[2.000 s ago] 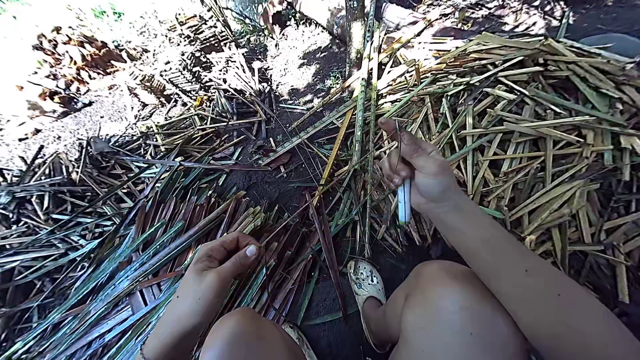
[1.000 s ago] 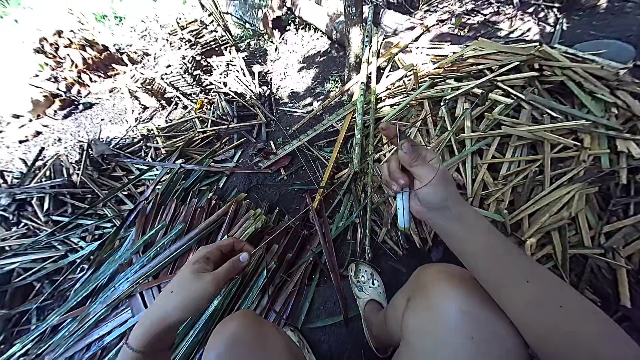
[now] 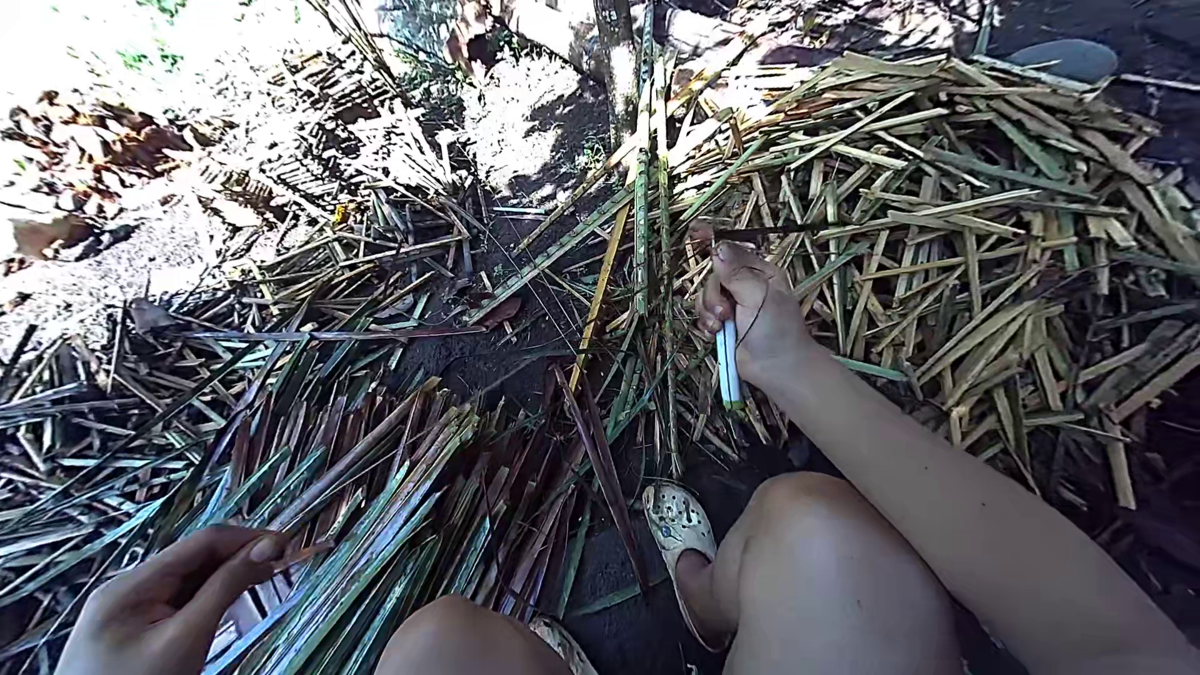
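Note:
My right hand (image 3: 755,305), right of centre, grips a knife by its white and blue handle (image 3: 727,366); a dark blade sticks out sideways past my fingers, over the pile of cut strips. A thin dark strand curves beside this hand. At the lower left, my left hand (image 3: 178,595) pinches a short orange-brown piece (image 3: 305,555), perhaps the end of a leaf strip, between thumb and fingertips. Beside the left hand lies a bundle of long green and purplish palm-leaf strips (image 3: 375,534).
A large heap of dry cut strips (image 3: 975,234) fills the right side. Long green stalks (image 3: 643,197) rise at the centre near a thin trunk (image 3: 615,66). My knees and a perforated clog (image 3: 677,520) are at the bottom. A rounded grey object (image 3: 1069,60) sits at the upper right.
My left hand has moved down and to the left, away from the right hand. The knife's dark blade now shows pointing to the right. My right hand has stayed in nearly the same place.

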